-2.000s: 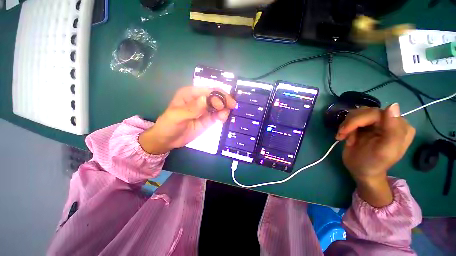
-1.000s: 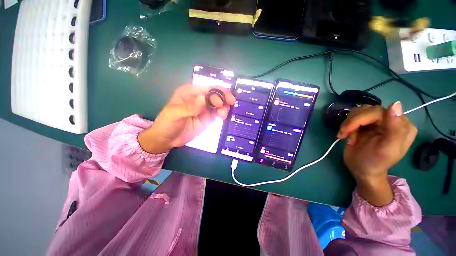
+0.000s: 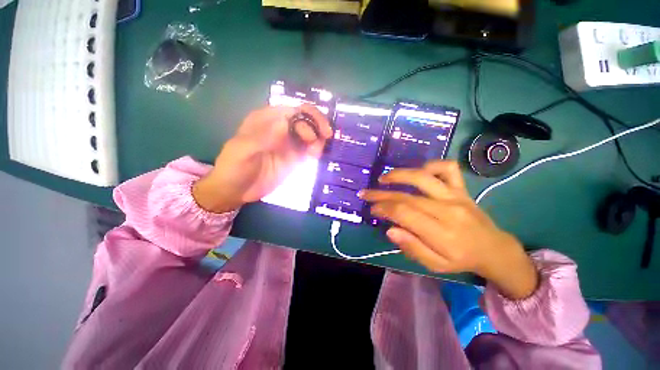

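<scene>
My left hand (image 3: 255, 155) holds a dark smart ring (image 3: 304, 127) between thumb and fingers above the left phone. Three lit phones lie side by side: the left phone (image 3: 293, 189) glows white, the middle phone (image 3: 349, 155) and right phone (image 3: 420, 137) show dark purple screens. My right hand (image 3: 434, 217) is empty, fingers apart, over the lower part of the right phone, with a fingertip at the middle phone's screen. A white USB cable (image 3: 354, 256) is plugged into the middle phone's bottom. A round black charging case (image 3: 494, 151) stands lid open to the right.
A white ring tray (image 3: 54, 87) lies at the left, a dark item in clear plastic (image 3: 176, 61) beside it. Dark boxes with yellow tape (image 3: 311, 13) and a dark phone (image 3: 396, 18) lie behind. A power strip (image 3: 608, 54) and black cables (image 3: 532, 65) are at the right.
My right hand has moved left from beside the charging case to over the phones, uncovering the open case. My left hand still holds the ring. The view has shifted slightly.
</scene>
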